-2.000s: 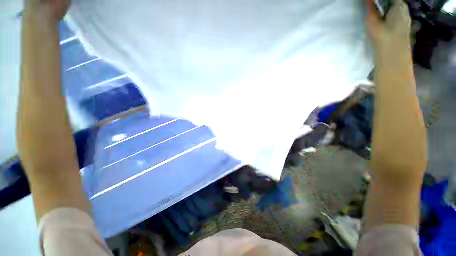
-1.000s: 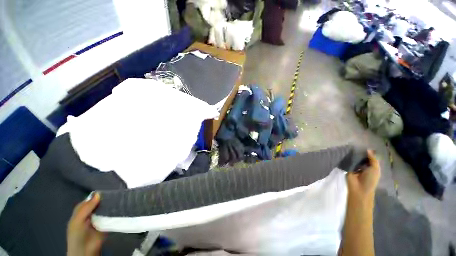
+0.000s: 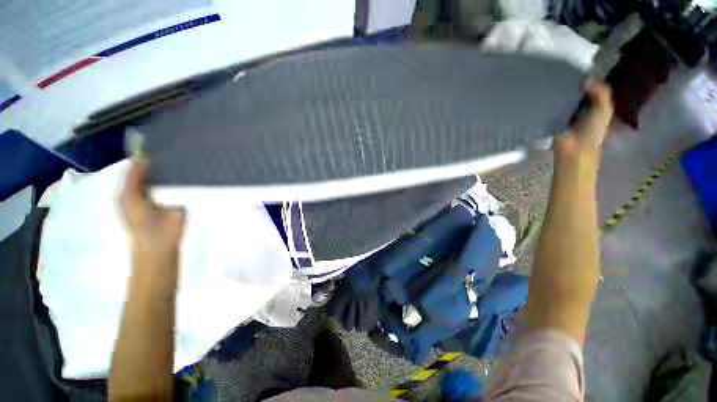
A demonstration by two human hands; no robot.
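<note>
My left hand (image 3: 149, 212) grips the left end of a dark grey striped panel (image 3: 338, 118) with a white edge along its lower side. My right hand (image 3: 586, 122) grips its right end. The panel is stretched between both hands, raised in front of me. Below it on the left lies a white panel stack (image 3: 212, 275). Under the held panel, part of another dark grey piece (image 3: 369, 220) with white edges shows. The held panel hides much of what lies behind it.
Blue-grey fabric pieces (image 3: 448, 275) lie heaped in front of me. Dark fabric (image 3: 20, 306) is at the far left. Yellow-black floor tape (image 3: 641, 192) runs across the floor at right. A blue bin (image 3: 704, 177) stands at the right edge. A white board with red and blue stripes is behind.
Both hands have raised the striped panel higher and forward, over the grey pieces beyond the white stack. The view has shifted, bringing the blue-grey heap nearer.
</note>
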